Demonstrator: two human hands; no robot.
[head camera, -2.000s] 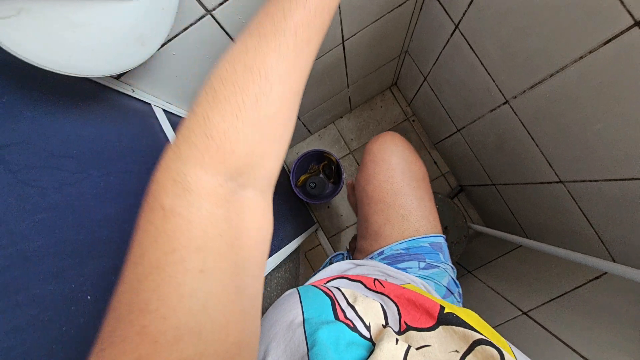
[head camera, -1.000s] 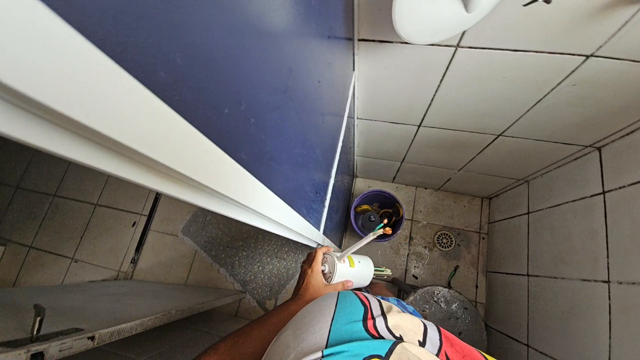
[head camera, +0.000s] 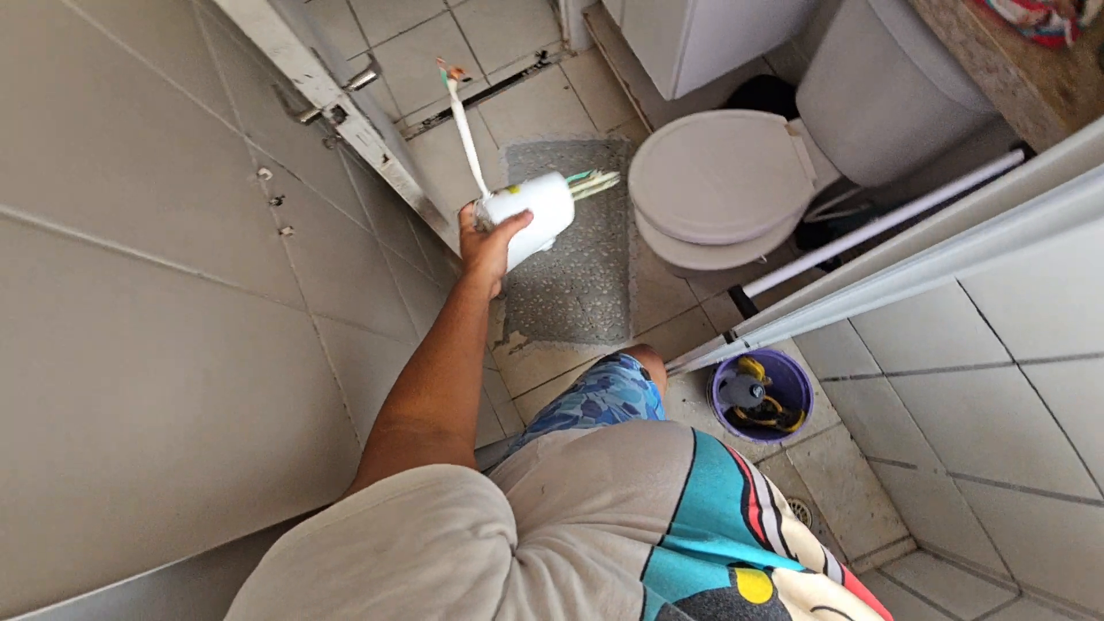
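My left hand is closed around a white cylindrical water heater unit or similar device; its exact kind cannot be told. From one end rises a white sleeved cable with bare copper and a green wire at its tip. Several pale and green wires stick out of the other end. The device is in the air above a grey textured mat. My right hand is not in view. Down to the right, a purple bucket on the floor holds a dark object and yellow-and-black items.
A toilet with a closed lid stands beyond the mat. On the left is a door with metal handles. A white-framed shower partition runs between the toilet and the bucket. A floor drain lies near tiled walls.
The view has swung widely, bringing the toilet into sight. My left hand still holds the white device, now extended farther from my body, over the mat.
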